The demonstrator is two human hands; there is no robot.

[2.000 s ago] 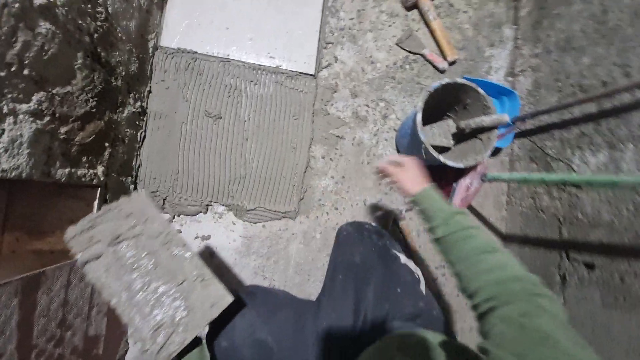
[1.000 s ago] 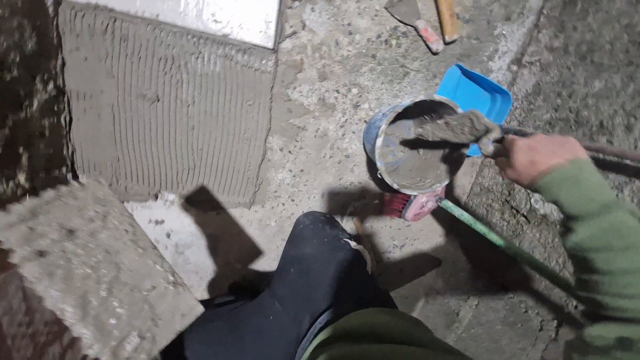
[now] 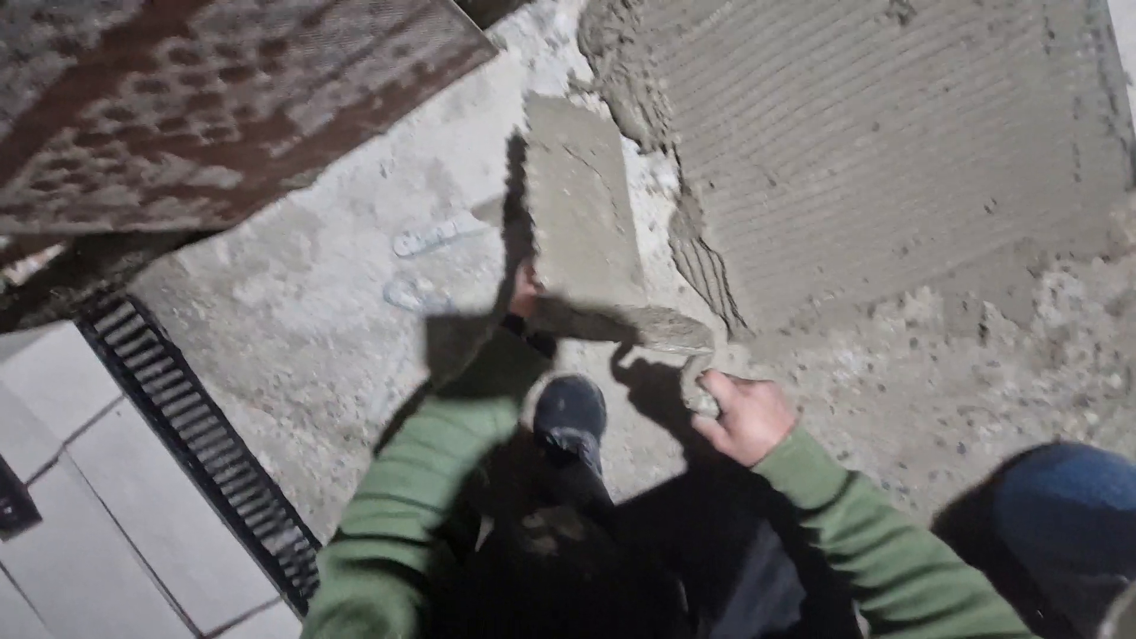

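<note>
A notched trowel [image 3: 586,204], its flat blade coated in grey mortar, is held up over the floor with its toothed edge to the left. My left hand [image 3: 525,291] is partly hidden behind its near end and appears closed on it. The fingers of my right hand [image 3: 745,413] are wrapped round the curved handle of a smaller mortar-caked trowel [image 3: 643,327]. That trowel's blade lies across the near end of the notched one; whether they touch is unclear. A bed of combed grey mortar [image 3: 870,160] covers the floor at the upper right.
A reddish-brown board [image 3: 222,106] smeared with mortar juts in at the upper left. Light tiles [image 3: 115,497] border a black slotted drain grate [image 3: 204,444] at the lower left. My shoe [image 3: 570,413] stands on the rough concrete. A blurred, rounded blue thing [image 3: 1069,515] sits at the right edge.
The view has swung left. My right hand, empty near the bucket two seconds ago, took hold of the smaller trowel there and has brought it from the bucket to the notched trowel.
</note>
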